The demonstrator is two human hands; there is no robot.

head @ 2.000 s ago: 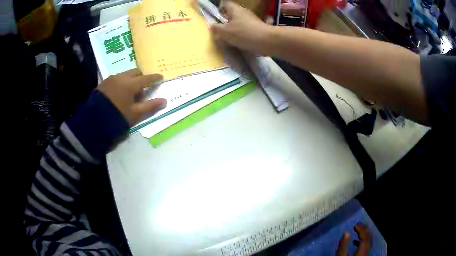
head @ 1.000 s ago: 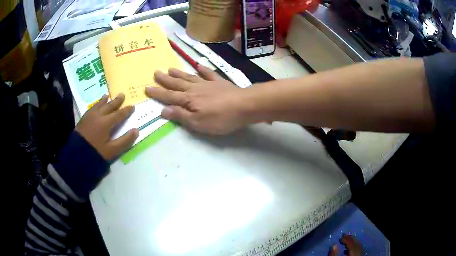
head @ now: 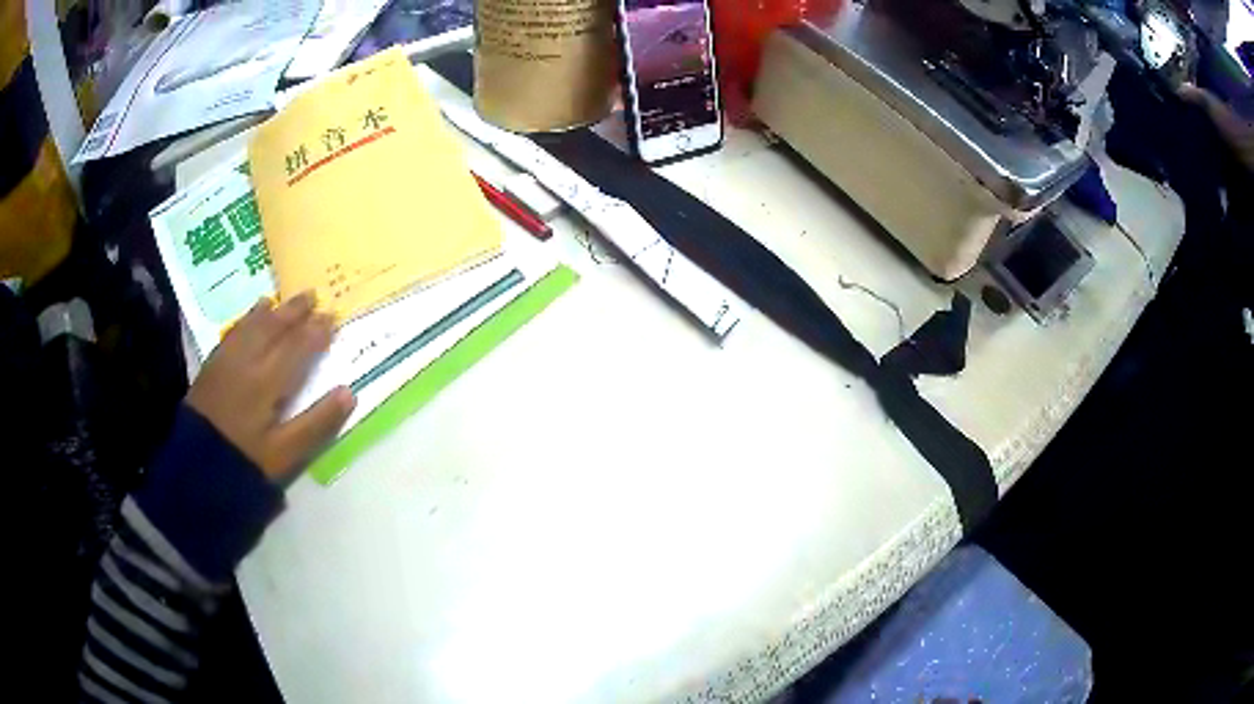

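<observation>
My left hand (head: 268, 385), in a navy cuff and striped sleeve, lies with fingers apart on the lower left of the books. It presses flat and grips nothing. Its fingertips touch the lower edge of the tan-yellow exercise book (head: 371, 193). Under this lie workbooks with green characters (head: 227, 255) and a bright green edge (head: 454, 371). A red pencil (head: 512, 206) lies just right of the books. My right hand is not in view.
A smartphone (head: 671, 83) leans near a brown cylinder (head: 543, 62). A black strip (head: 770, 282) and a narrow white strip (head: 660, 261) cross the white tabletop (head: 550, 523). A machine (head: 880, 151) stands right, a blue stool (head: 963, 640) below. Part of a person's hand shows at the right edge.
Another person's bare forearm and hand have left the books and tabletop, uncovering the pencil and strips. The fingers over the stool have gone from view. My left hand stays on the books.
</observation>
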